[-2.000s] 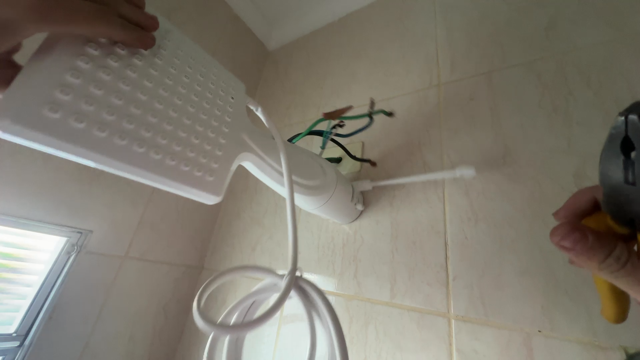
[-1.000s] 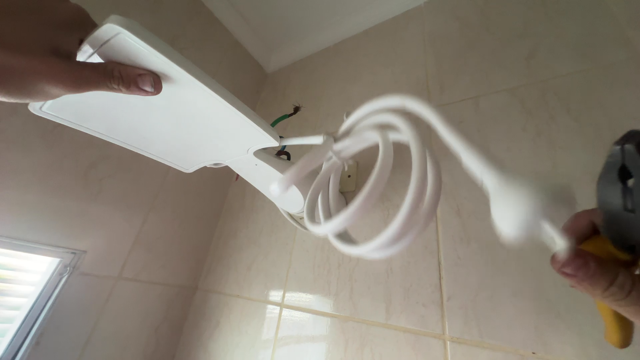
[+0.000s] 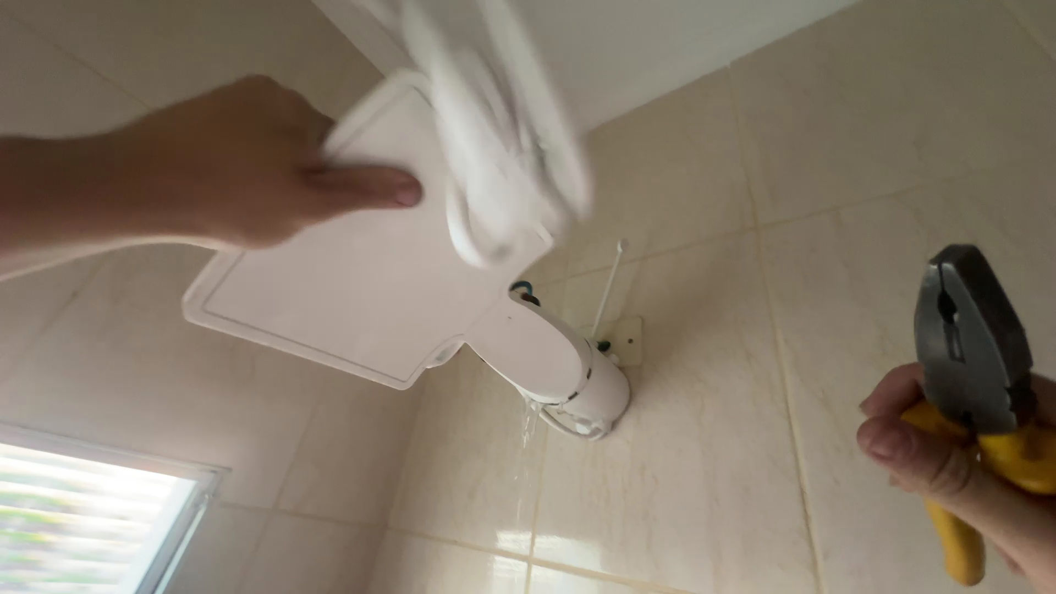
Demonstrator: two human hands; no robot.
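My left hand (image 3: 272,173) grips the upper left edge of a white electric shower head (image 3: 355,280), thumb lying on its flat, smooth face. The neck runs down to a round base (image 3: 602,396) against the wall, where a little water drips. A coiled white hose (image 3: 511,140), blurred, hangs in front of the upper part of the head. At the far right, my right hand (image 3: 932,445) holds combination pliers (image 3: 973,355) with yellow handles, the jaws upward and closed or nearly so. Behind the neck, only small parts of the electrical wires (image 3: 524,290) show.
A cream junction plate (image 3: 631,341) sits on the tiled wall (image 3: 685,462) behind the base, with a thin white rod (image 3: 610,285) rising beside it. A window (image 3: 91,511) is at the lower left, and the white ceiling (image 3: 643,49) is above.
The shower head has turned over: its nozzle face showed two seconds ago, its smooth face shows now. The hose coil has swung up from below the head. Water now drips near the base.
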